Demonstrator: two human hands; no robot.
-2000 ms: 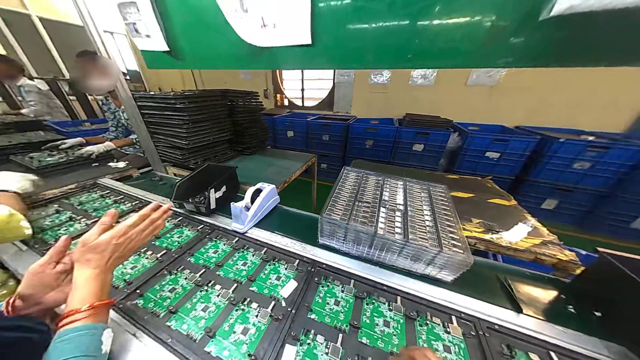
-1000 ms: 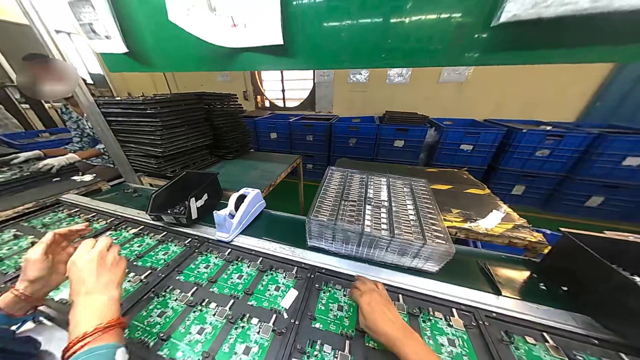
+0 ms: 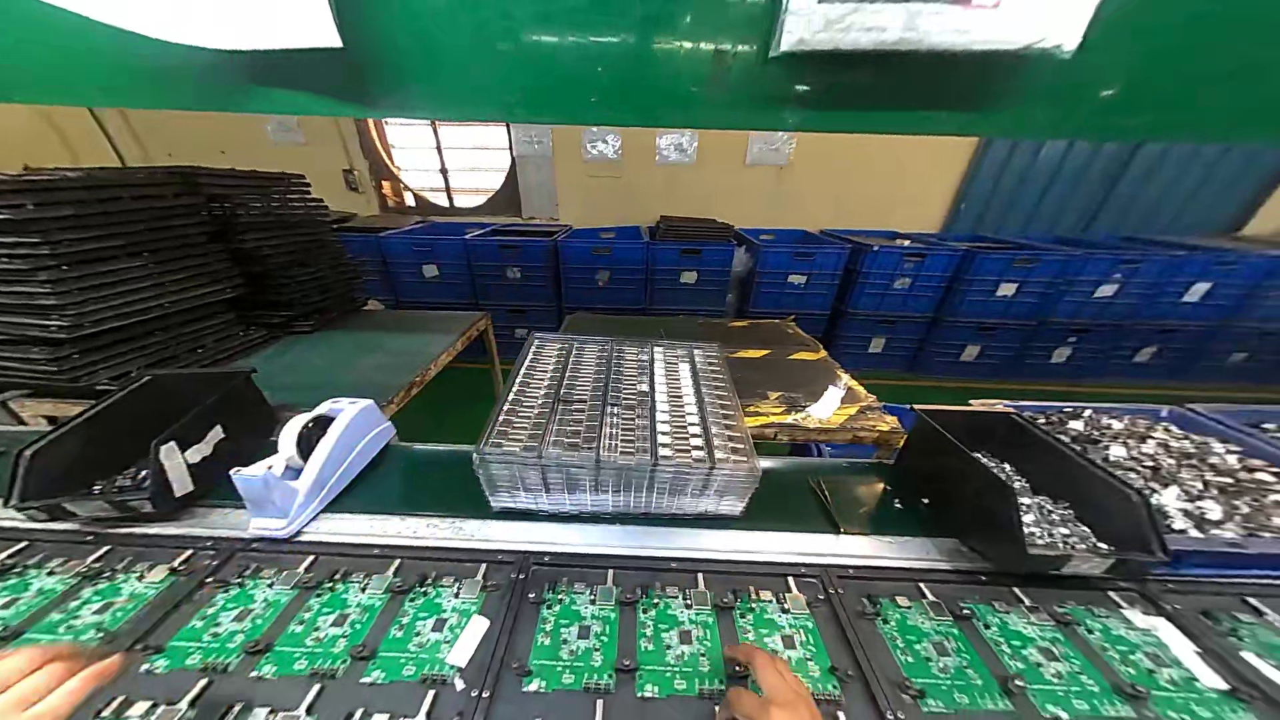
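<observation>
Green circuit boards (image 3: pixel 685 640) lie in rows in black trays (image 3: pixel 508 625) along the near edge. My right hand (image 3: pixel 768 685) is at the lower middle, its fingertips at the lower left of one board (image 3: pixel 785 635); whether it holds anything cannot be told. At the lower left edge my left hand (image 3: pixel 58 678), blurred and partly cut off, is over the tray near another board (image 3: pixel 100 608), fingers extended, with nothing seen in it. Behind the trays stands a stack of clear plastic trays (image 3: pixel 615 485) filled with small metal parts.
A white tape dispenser (image 3: pixel 318 465) and a black bin (image 3: pixel 135 440) stand at left. At right are a black bin of metal parts (image 3: pixel 1040 500) and a blue crate of parts (image 3: pixel 1160 470). Stacked black trays (image 3: pixel 110 270) and blue crates (image 3: pixel 700 275) stand behind.
The view has turned to the right. My hands were close together at the left two seconds ago; the left is now low at the left edge, the right over the boards.
</observation>
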